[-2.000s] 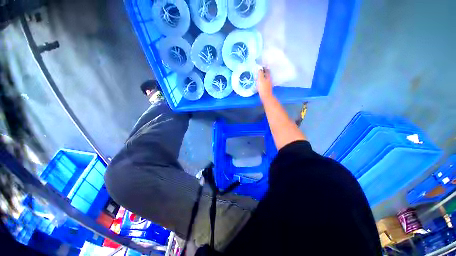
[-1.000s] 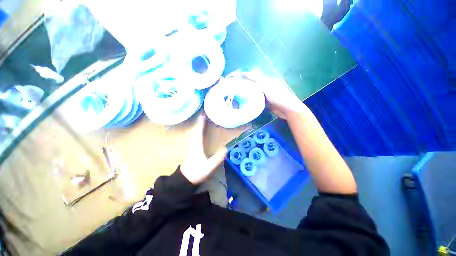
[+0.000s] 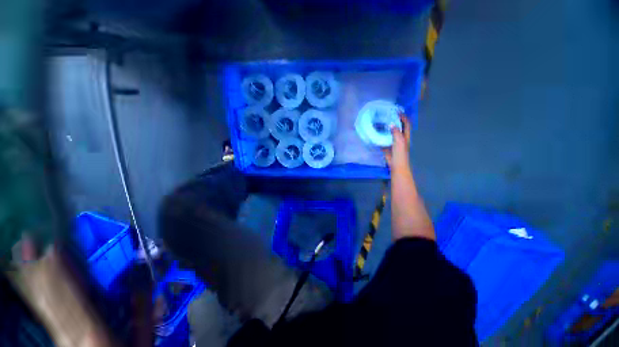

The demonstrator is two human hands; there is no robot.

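Observation:
A blue tote [image 3: 305, 173] lies below in front of me. Its left and middle hold rows of pale ring stacks [image 3: 286, 123] with loose cord ends in their centre holes. My right hand [image 3: 398, 137] grips the right edge of a pale ring stack [image 3: 370, 124] over the right part of the tote; whether the stack touches the liner sheet [image 3: 354, 152], I cannot tell. My left hand [image 3: 44, 281] is blurred at the far left, low in the picture, away from the tote; its fingers are too unclear to read.
A blue stool [image 3: 314, 207] stands just before the tote, beside my leg. A large blue crate [image 3: 495, 271] is at the lower right. Smaller blue crates [image 3: 105, 247] are at the lower left. Yellow-black floor tape [image 3: 370, 237] runs past the tote. The green bench edge blurs at far left.
The view has turned from the bench down to the tote. My right hand has moved from the bench to above the tote's right part with a ring stack. My left hand is now at the far left.

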